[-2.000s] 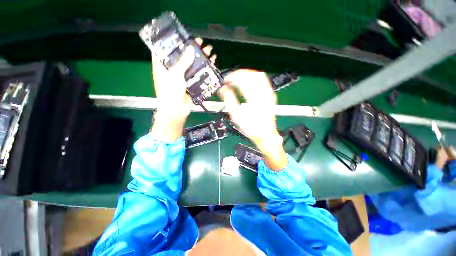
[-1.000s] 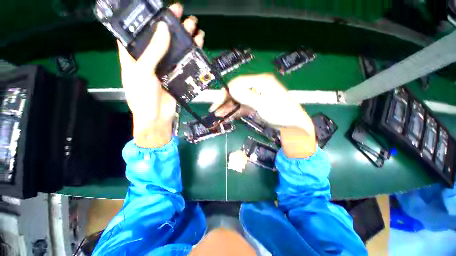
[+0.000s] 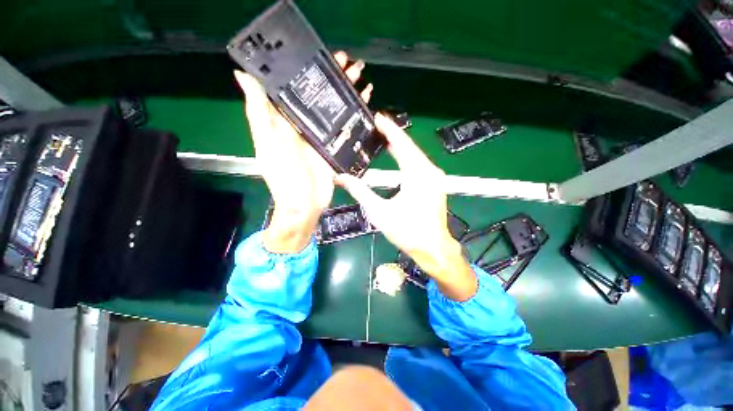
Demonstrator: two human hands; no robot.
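Note:
My left hand (image 3: pixel 293 164) holds a phone unit (image 3: pixel 315 95) raised over the rail, tilted, its battery label and a dark frame with openings facing me. Its palm is under the unit and its fingertips show past the far edge. My right hand (image 3: pixel 410 201) grips the lower right end of the same unit between thumb and fingers. Another phone unit (image 3: pixel 344 222) lies on the bench below, partly behind my hands. A crumpled cream-white lump (image 3: pixel 390 278) lies beside a dark unit that my right wrist partly hides.
Black frames (image 3: pixel 518 241) lie at right on the green bench (image 3: pixel 337 309). More units lie on the green belt (image 3: pixel 201 132) beyond the pale rail (image 3: pixel 498 188). Black foam trays (image 3: pixel 96 233) stand at left, another (image 3: pixel 611 221) at right. A blue sleeve shows at far right.
The dark frame that hung off the unit's lower end now lies flat along it. The unit has moved right, and my right hand has closed on its lower end. Frames at bench right are more exposed.

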